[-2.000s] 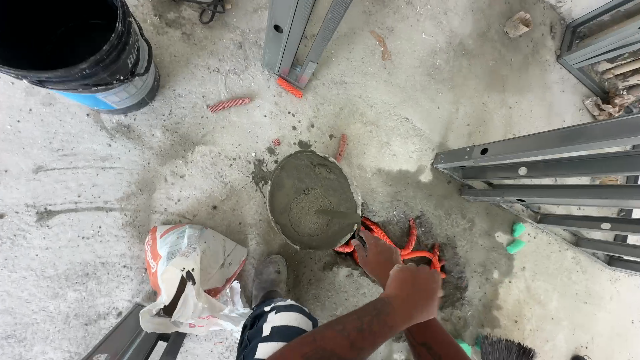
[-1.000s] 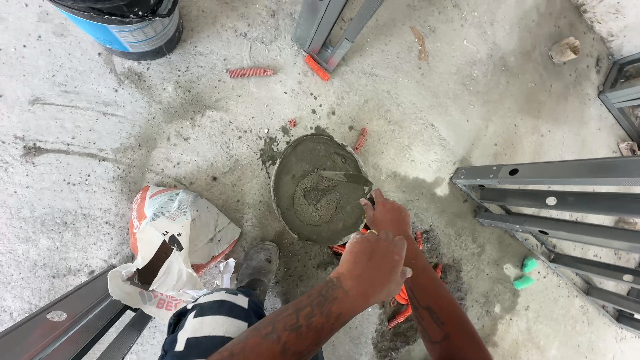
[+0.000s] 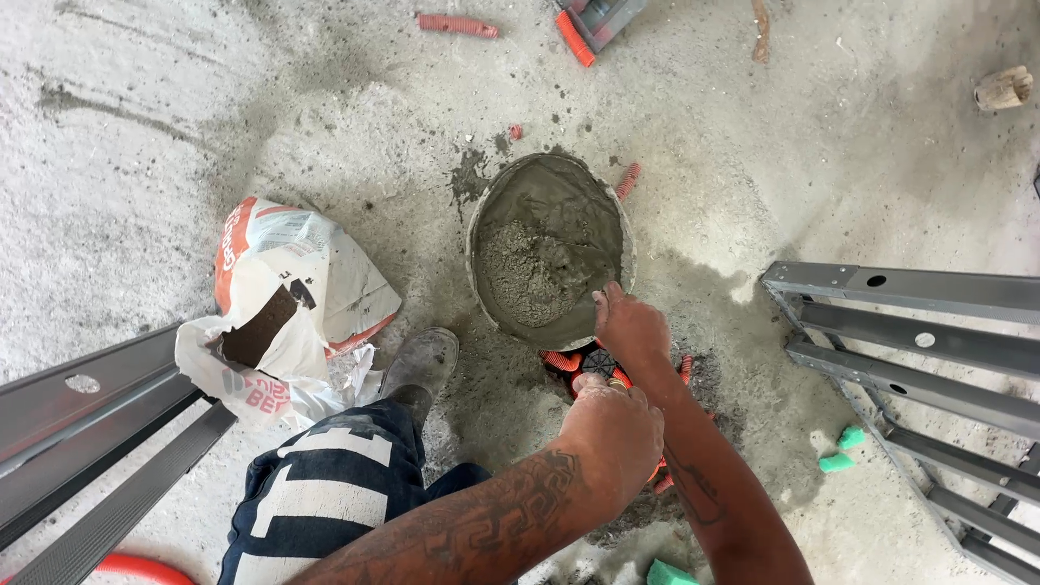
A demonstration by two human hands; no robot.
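Observation:
A round bucket [image 3: 474, 272] of wet grey mortar stands on the concrete floor, with a drier, crumbly heap in its left part. My right hand [image 3: 635, 329] is closed at the bucket's lower right rim on the trowel, whose handle is mostly hidden; the blade [image 3: 581, 245] is largely buried in the mix. My left hand [image 3: 611, 431] is a fist just below, over orange corrugated conduits [image 3: 561, 360]; whether it holds anything is hidden. A torn, open bag [image 3: 353, 280] of dry powder leans on its side to the left.
Metal ladders lie or stand at the right [image 3: 959, 291] and lower left [image 3: 97, 370]. My boot [image 3: 422, 361] is between bag and bucket. Conduit offcuts [image 3: 457, 25], green foam pieces [image 3: 837, 462] and a wood chunk [image 3: 1004, 88] lie on the floor.
The blade lay visible on the mix one second ago and is now mostly sunk in it. The mortar's surface has changed from a swirl to a crumbly heap. The view has moved nearer.

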